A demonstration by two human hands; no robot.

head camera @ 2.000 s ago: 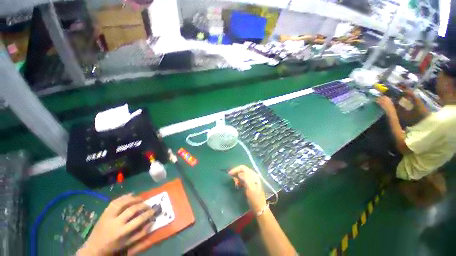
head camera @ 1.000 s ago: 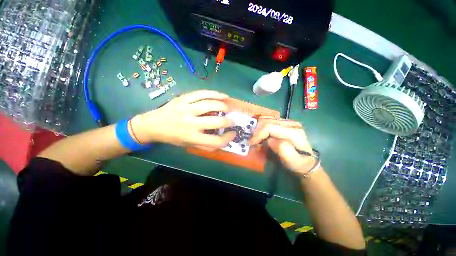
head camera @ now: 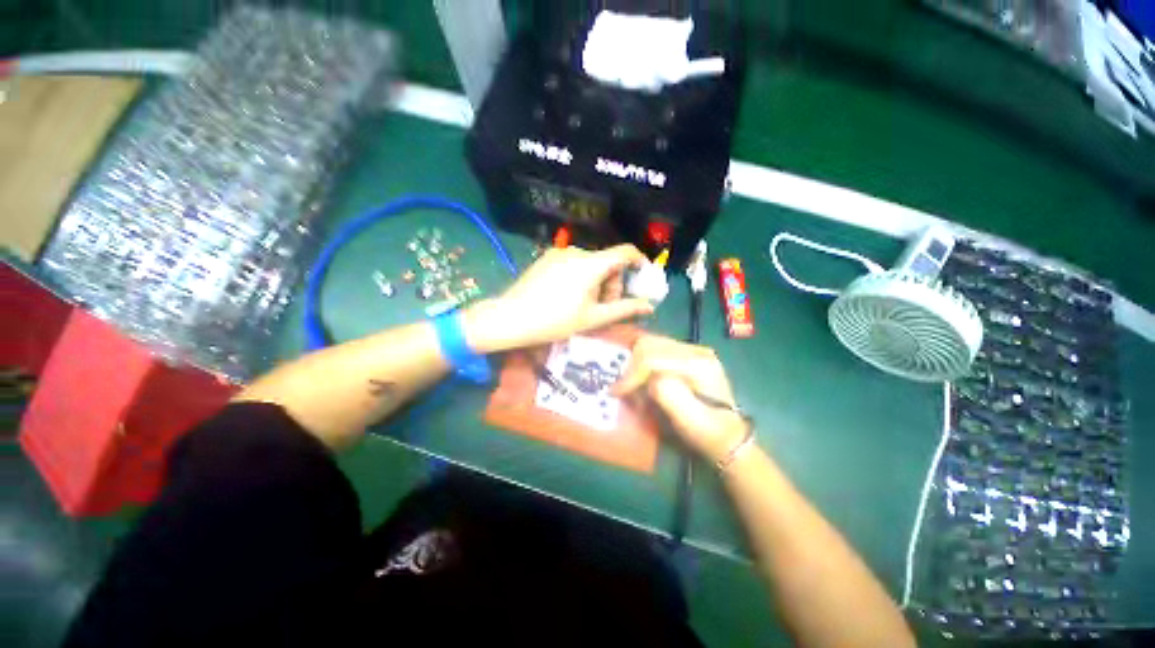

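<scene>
The white square fixture (head camera: 580,395) with a dark centre lies on the orange-brown mat (head camera: 595,443). My left hand (head camera: 570,294) reaches over the back of the mat, its fingers around the white squeeze bottle (head camera: 647,284) with a yellow tip, in front of the black box. My right hand (head camera: 680,386) is at the fixture's right edge, fingers bent together. A thin dark tool shows at this hand, probably tweezers, mostly hidden by the fingers. A small dark module sits in the fixture's centre, blurred.
Black box (head camera: 608,139) with white tissue stands behind the mat. Blue cable (head camera: 332,260) curves around small boards (head camera: 437,268) at left. Clear blister trays (head camera: 222,177) lie at far left above a red bin (head camera: 120,411). Red packet (head camera: 735,299), fan (head camera: 906,327) and right blister tray (head camera: 1039,443) are at right.
My left hand has left the fixture and moved up and right to the squeeze bottle, taking hold of it. My right hand stays beside the fixture. The camera view has shifted.
</scene>
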